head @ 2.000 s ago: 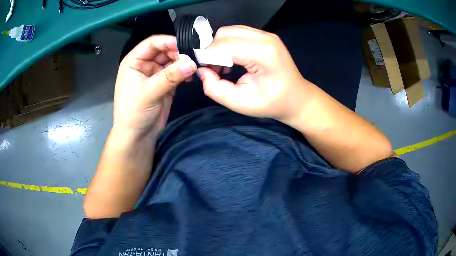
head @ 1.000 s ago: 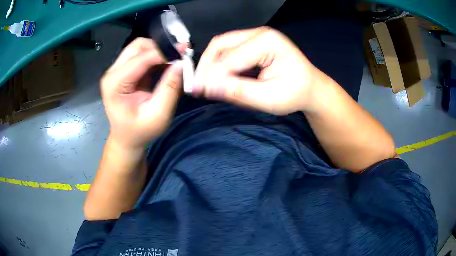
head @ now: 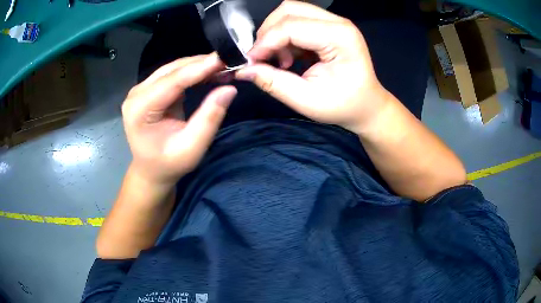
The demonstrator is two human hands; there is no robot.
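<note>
A small coil of black cable (head: 220, 36), blurred, is held upright above my lap. The white card holder (head: 238, 25) lines the inside of the coil, and a thin white edge of it crosses the coil's lower end. My right hand (head: 323, 68) pinches the lower end of the card between thumb and index finger. My left hand (head: 172, 118) is at the coil's lower left, with its thumb apart from the fingers. Its fingertips reach behind the lower end of the coil; whether they grip it is hard to tell.
The green worktable (head: 77, 38) curves across the top. A glue bottle (head: 25, 32) lies on it at the far left, near parts of black cable. An open brown carton (head: 468, 65) stands on the floor at the right. More cardboard (head: 44, 97) is under the table at the left.
My left thumb has come off the card and spread away from the fingers. The white card end that stuck down between my hands now lies across the coil's lower end. Both hands have shifted slightly.
</note>
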